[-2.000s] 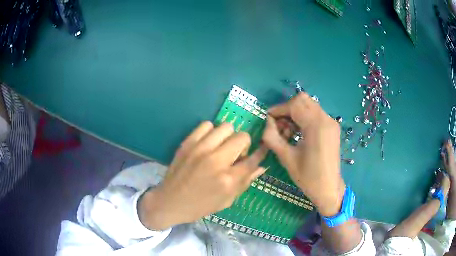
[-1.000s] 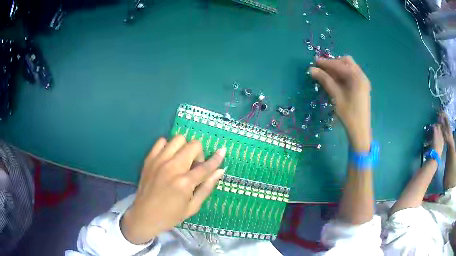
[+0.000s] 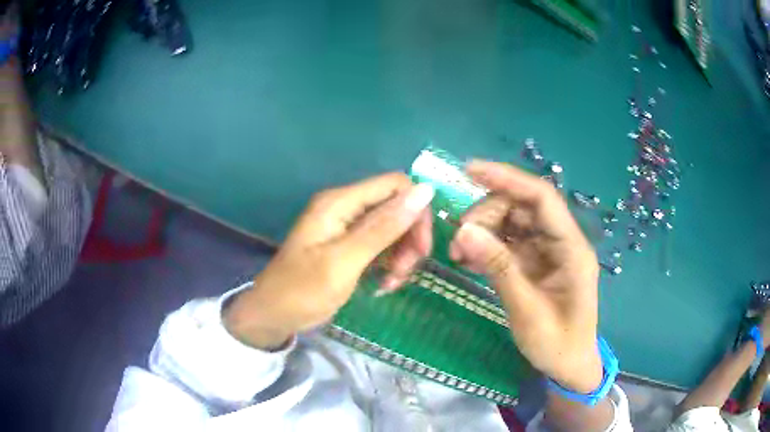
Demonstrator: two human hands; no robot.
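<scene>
The green circuit board panel [image 3: 447, 319] lies at the table's front edge, partly over the wearer's lap, with pale pads in rows. My left hand [image 3: 342, 249] is over the panel's left part, thumb and index fingertips near its upper edge; whether it holds anything cannot be told. My right hand [image 3: 536, 253] is over the panel's upper right, fingers curled, with a blue band on the wrist. Something small and dark seems to be between its fingers, but it is blurred. The panel's middle is hidden by both hands.
A scattered heap of small wired parts [image 3: 650, 169] lies to the right on the green table [image 3: 338, 93]. Dark shiny bundles [image 3: 63, 42] lie at far left. Other green boards [image 3: 694, 34] are at the far edge. Another person's arm [image 3: 718, 371] is at lower right, a striped sleeve at left.
My right hand has come back from the heap of small parts to the panel's upper edge. My left hand has moved up the panel. The camera view has shifted.
</scene>
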